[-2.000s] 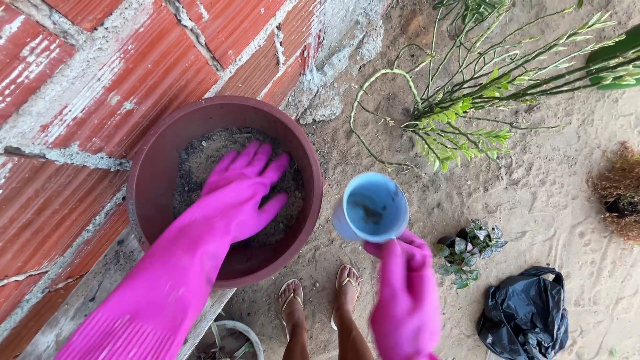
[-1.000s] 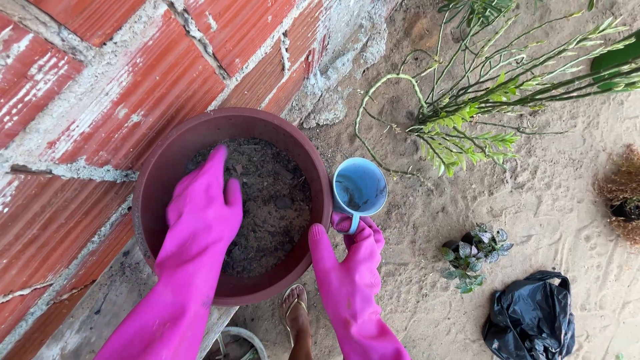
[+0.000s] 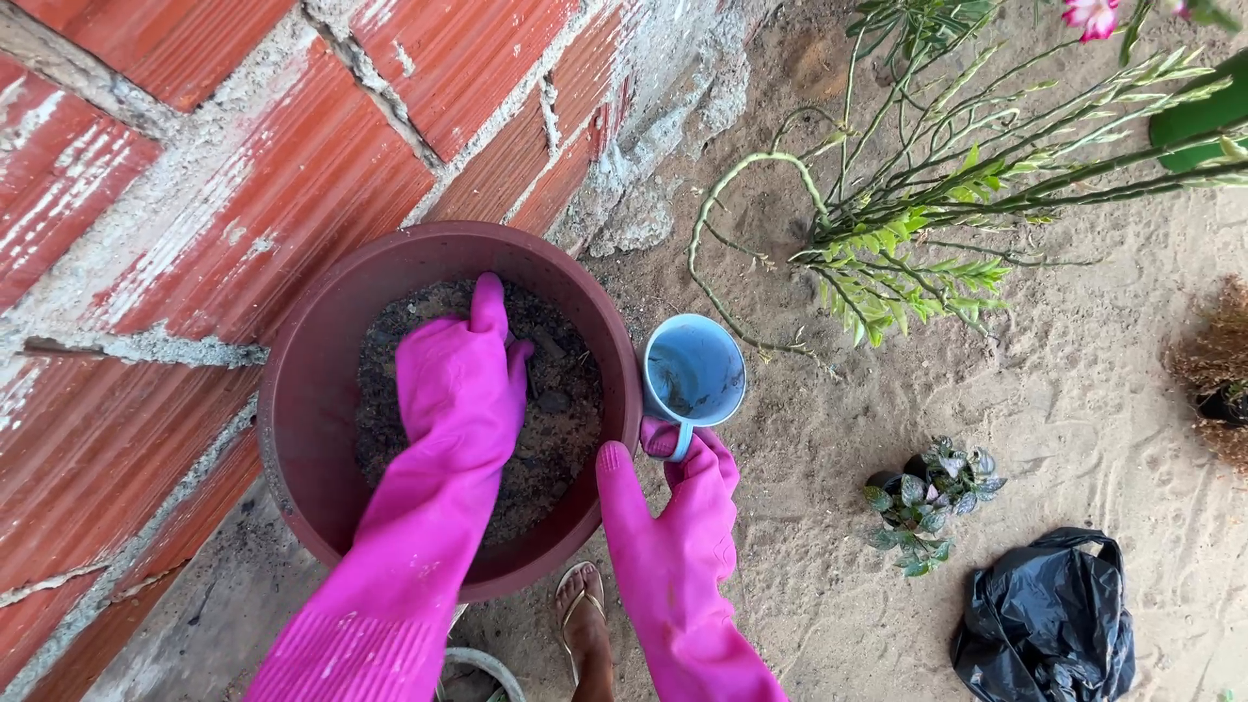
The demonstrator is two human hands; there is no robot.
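A round maroon plastic pot (image 3: 285, 429) stands beside the brick wall, with dark, sandy soil (image 3: 556, 419) inside. My left hand (image 3: 463, 375), in a long pink rubber glove, is in the pot on the soil, one finger stretched out and the others curled; whether it grips anything is hidden. My right hand (image 3: 678, 517), gloved the same way, has its fingers hooked through the handle of a light blue plastic mug (image 3: 694, 370). Its thumb rests on the pot's rim. The mug is beside the pot, its mouth facing the camera and dirt stuck to its inside.
A red brick wall (image 3: 263, 195) with rough mortar runs along the left. On the sandy ground are a leafy branching plant (image 3: 858, 234), a small potted plant (image 3: 926, 497), a black plastic bag (image 3: 1048, 619) and a dry plant (image 3: 1214, 375). My sandaled foot (image 3: 585, 609) shows below the pot.
My right hand has brought the mug leftward to the pot's side, and its thumb has come onto the rim. My left hand, spread on the soil two seconds ago, has its fingers mostly curled now.
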